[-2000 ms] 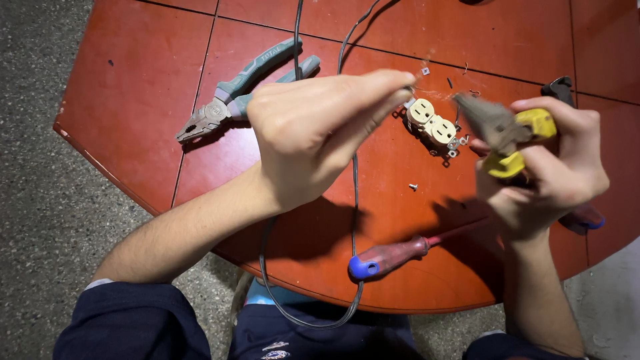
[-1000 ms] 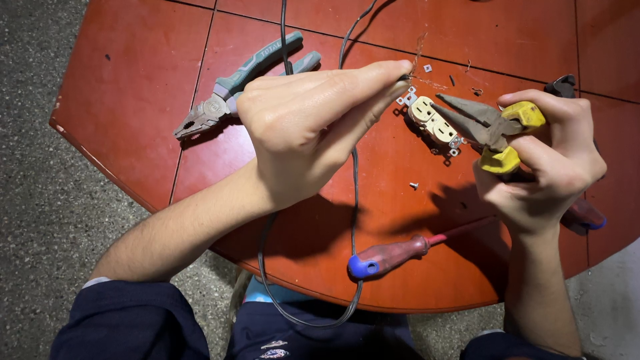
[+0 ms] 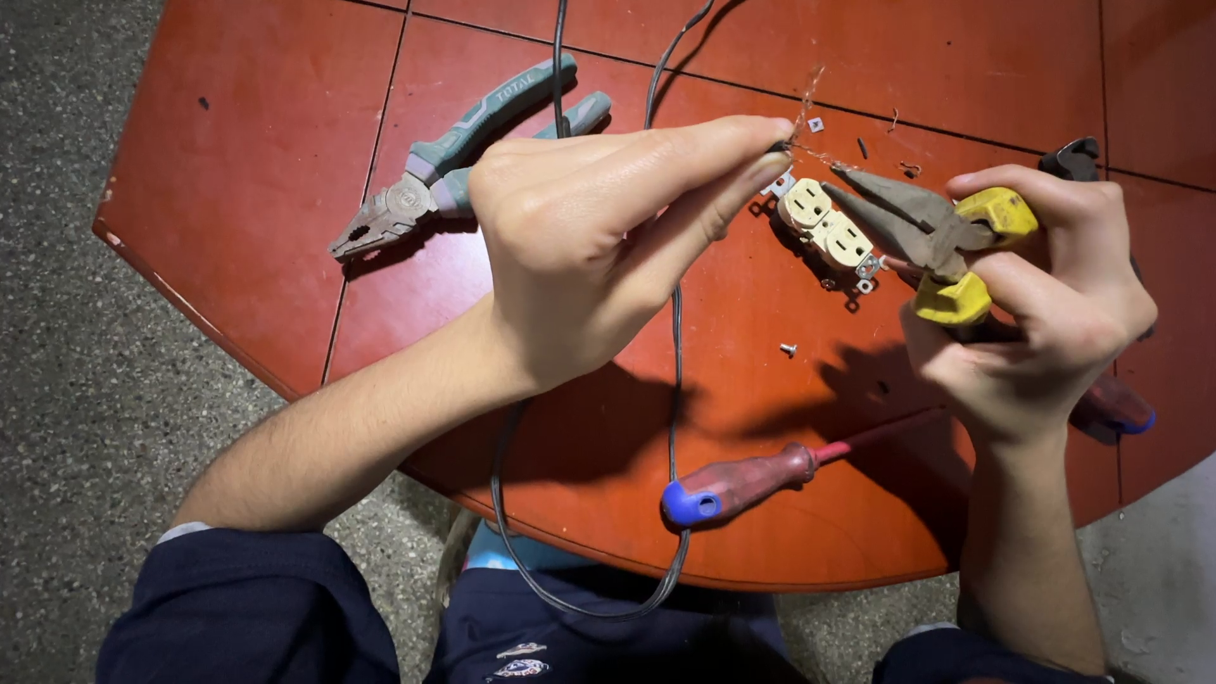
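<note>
Between thumb and forefinger, my left hand [image 3: 608, 228] pinches the end of a black cable, with bare copper strands [image 3: 809, 100] fanning out past the fingertips in two bundles. My right hand [image 3: 1045, 285] holds long-nose pliers [image 3: 912, 223] with yellow grips, their jaws spread apart. The upper jaw tip is at the end of the lower copper bundle; whether it touches cannot be told. Below the jaws and the left fingertips, a cream duplex outlet [image 3: 825, 223] with metal mounting tabs lies on the red table [image 3: 570, 513].
Teal-handled combination pliers [image 3: 408, 204] lie behind my left hand. A screwdriver [image 3: 741, 484] with a red and blue handle rests near the front edge, over the looping black cable [image 3: 676, 380]. Another such handle [image 3: 1111, 404] is at right. A small screw [image 3: 788, 350] and scraps lie about.
The long-nose pliers in my right hand have swung from blurred motion to a steadier pose, jaws now wider apart near the copper strands. My left hand keeps its pinch on the cable.
</note>
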